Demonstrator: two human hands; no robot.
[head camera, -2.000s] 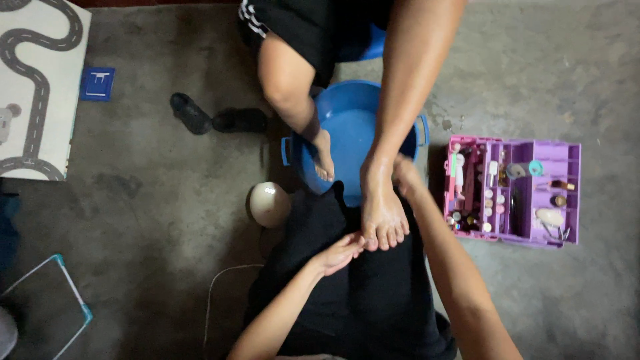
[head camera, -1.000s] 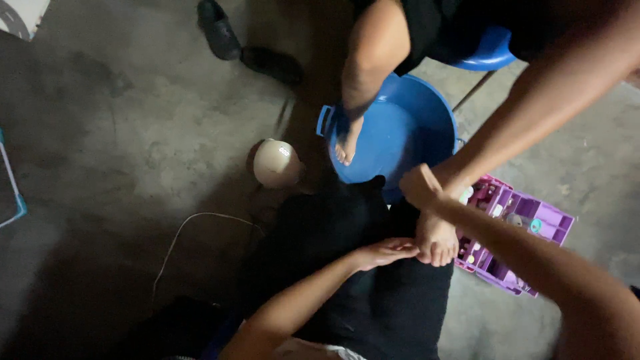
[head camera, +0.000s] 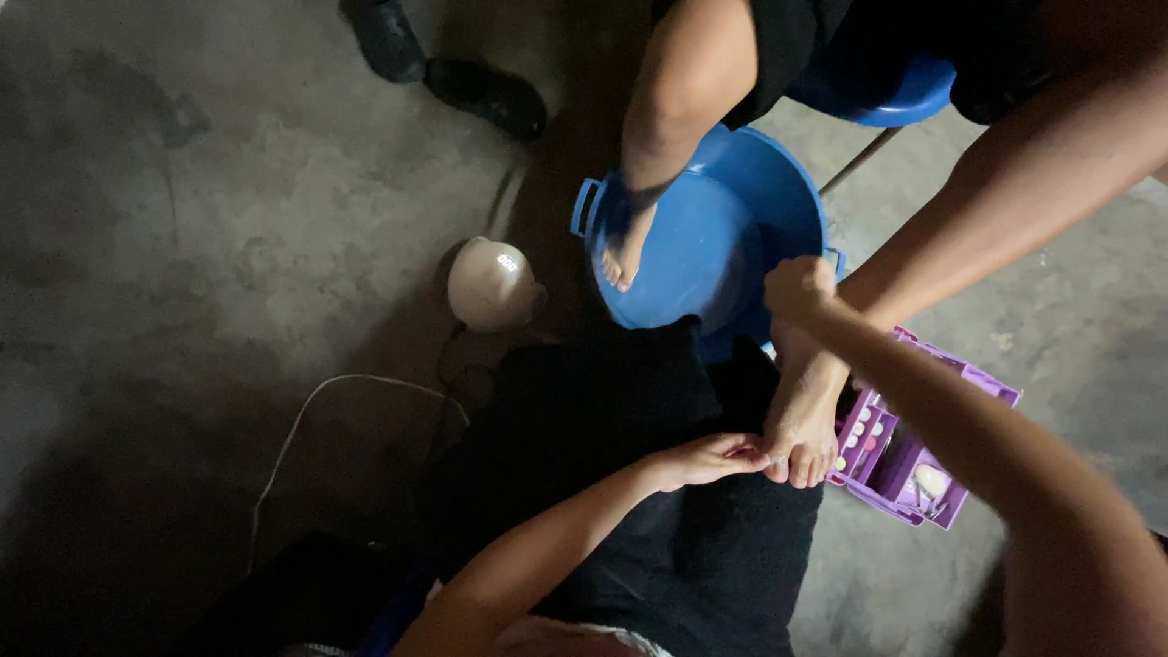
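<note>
Another person's wet-looking foot (head camera: 803, 424) rests above the black cloth (head camera: 620, 401) over my lap. My left hand (head camera: 714, 459) is at its toes, fingertips against the big toe; whether they pinch it is unclear. At the ankle is my right hand (head camera: 801, 285), its fingers curled over the front, blurred and partly hidden. Beyond my knees stands a blue plastic basin (head camera: 703, 210), with the person's other foot (head camera: 628, 248) inside, near its left wall. A purple plastic organizer box (head camera: 944, 447) lies open beyond the raised foot, partly behind my right forearm, with small bottles and tools in it.
On the concrete floor left of the basin sits a white rounded nail lamp (head camera: 493, 285) with a lit display, near a white cord (head camera: 342, 379). Dark shoes (head camera: 488, 96) lie farther off. A blue stool (head camera: 899, 96) with a metal leg is behind the basin.
My right hand is at the top of the ankle, where two seconds ago it was beside the heel. My left hand stays by the toes. The view has swung left and closer.
</note>
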